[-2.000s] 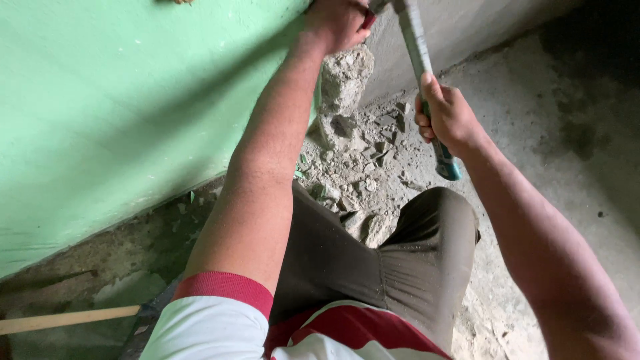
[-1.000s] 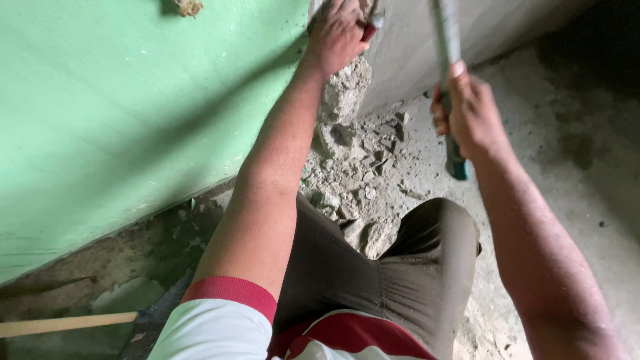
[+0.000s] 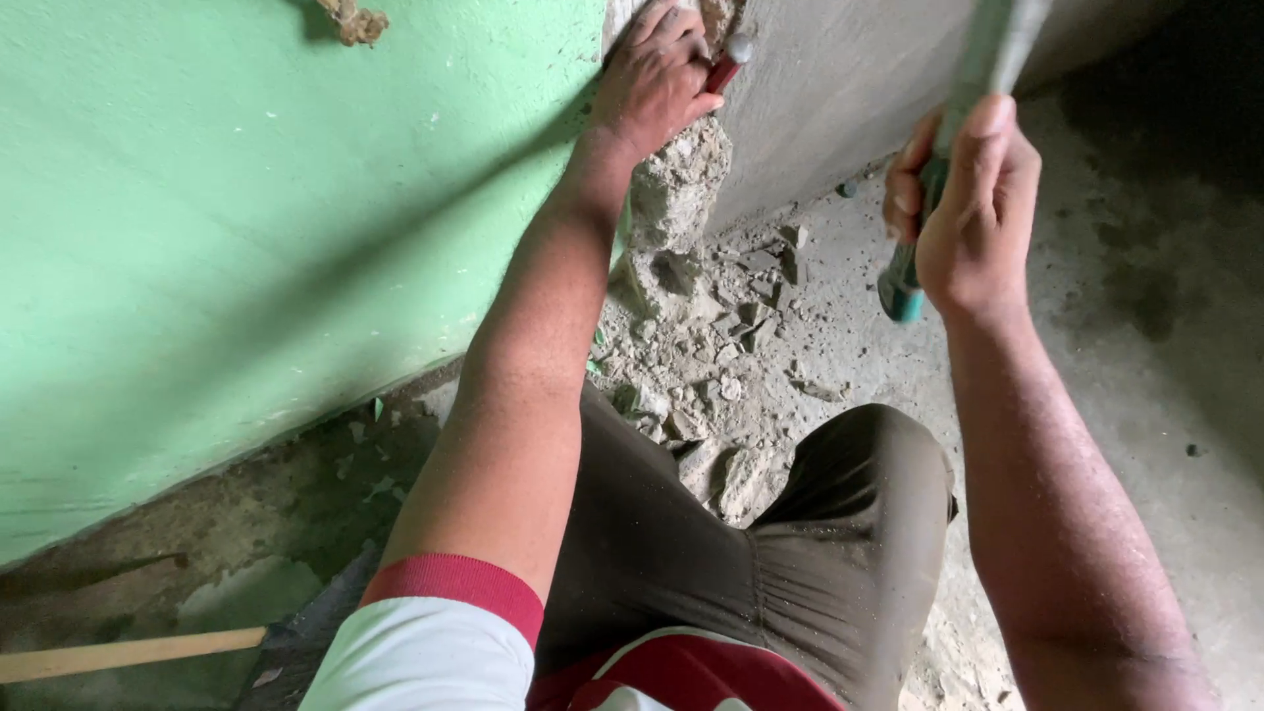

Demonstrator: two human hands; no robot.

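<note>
At the top centre, my left hand (image 3: 660, 79) grips a chisel with a red shank (image 3: 725, 71), its rounded metal end pointing up and right. The hand rests against the broken edge of the wall, and the chisel's tip is hidden. My right hand (image 3: 973, 197) is closed around the teal-ended handle of a hammer (image 3: 948, 168), raised to the right of the chisel; its head is outside the frame. Below my left hand the wall's rough broken masonry (image 3: 681, 188) lies exposed.
A green painted wall (image 3: 247, 197) fills the left, a grey plastered wall (image 3: 820, 89) the upper right. Rubble (image 3: 731, 365) covers the floor between them and my knees. A wooden handle (image 3: 128, 654) joined to a dark tool lies at lower left.
My right hand, with the hammer, has moved right from where it was two seconds ago. My left hand stays at the broken wall edge, and more of the chisel shows now.
</note>
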